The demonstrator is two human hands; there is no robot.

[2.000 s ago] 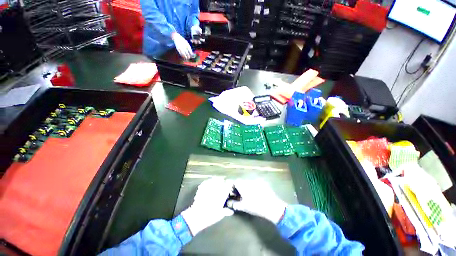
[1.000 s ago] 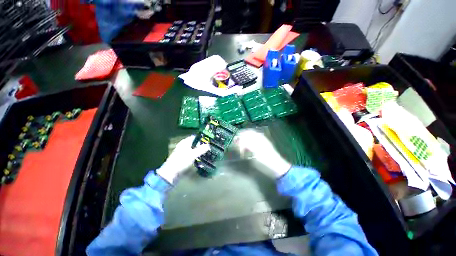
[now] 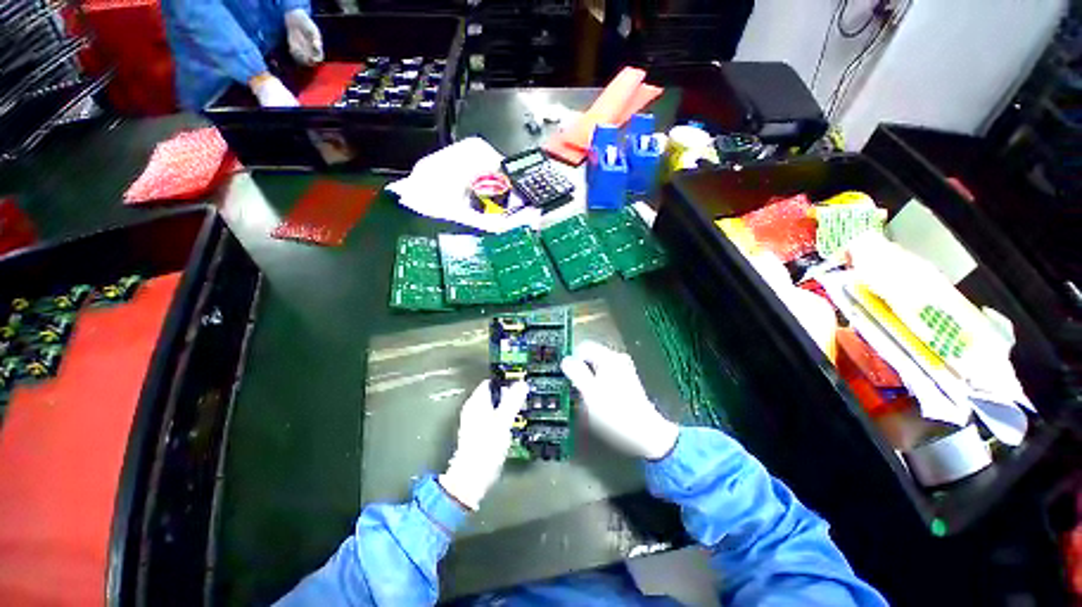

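Note:
A green PCB panel (image 3: pixel 533 385) with dark and yellow parts faces up over the grey-green work mat (image 3: pixel 415 415). My left hand (image 3: pixel 484 441), in a white glove, holds the panel at its lower left edge. My right hand (image 3: pixel 619 401), also gloved, is at the panel's right edge with its fingertips against it; whether it grips is hard to tell. More green PCB panels (image 3: pixel 517 263) lie in a row beyond the mat, plain side up.
A black tote (image 3: pixel 229 344) with boards and red liner stands left. A supplies bin (image 3: pixel 819 409) stands right, thin green strips (image 3: pixel 679 356) beside it. A calculator (image 3: pixel 538 178) and blue holders (image 3: pixel 608 172) lie behind. Another person's gloved hands (image 3: pixel 275 90) are at the far tote.
The panel has turned from slanted to upright in view and sits lower over the mat. My right hand has come to its right edge. The small dark item held earlier is gone from my hands.

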